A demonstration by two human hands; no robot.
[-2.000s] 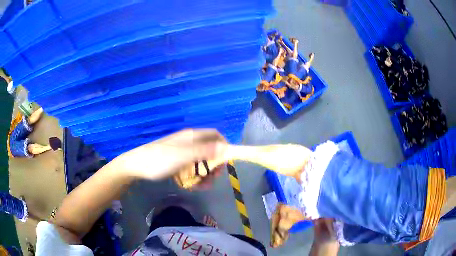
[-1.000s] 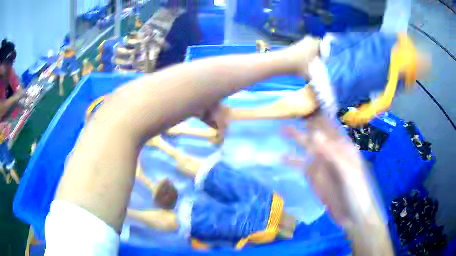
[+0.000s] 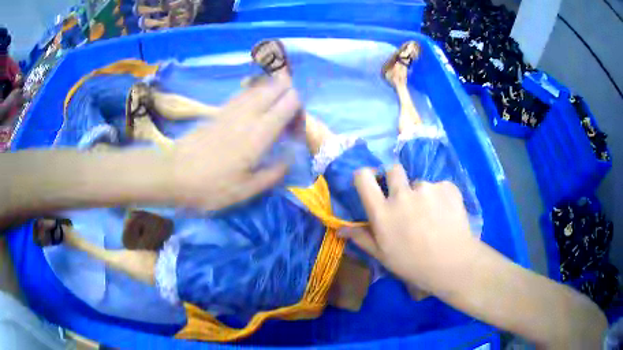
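Note:
A figure leg part with blue shorts [image 3: 253, 253] and an orange-yellow sash [image 3: 326, 263] lies across the near part of a lined blue tray [image 3: 502, 205]. A second leg part [image 3: 423, 158] lies beside it with its sandalled feet towards the far rim. My right hand [image 3: 417, 222] is bent over the second part's waist, its thumb by the first part's sash; the hand hides that waist. My left hand [image 3: 236, 147] is slightly blurred over the middle of the tray, empty, fingers extended. A third leg part [image 3: 99, 102] lies at the left, partly hidden by my left arm.
Another blue tray rim [image 3: 328, 12] is beyond the far edge. Crates of small dark parts [image 3: 580, 236] stand at the right on the grey floor [image 3: 509, 154]. Part of a person [image 3: 8, 75] shows at the far left edge.
The leg part held in the air above the tray a second ago is down in the tray. My left hand has let go of it; my right hand has come down onto its waist.

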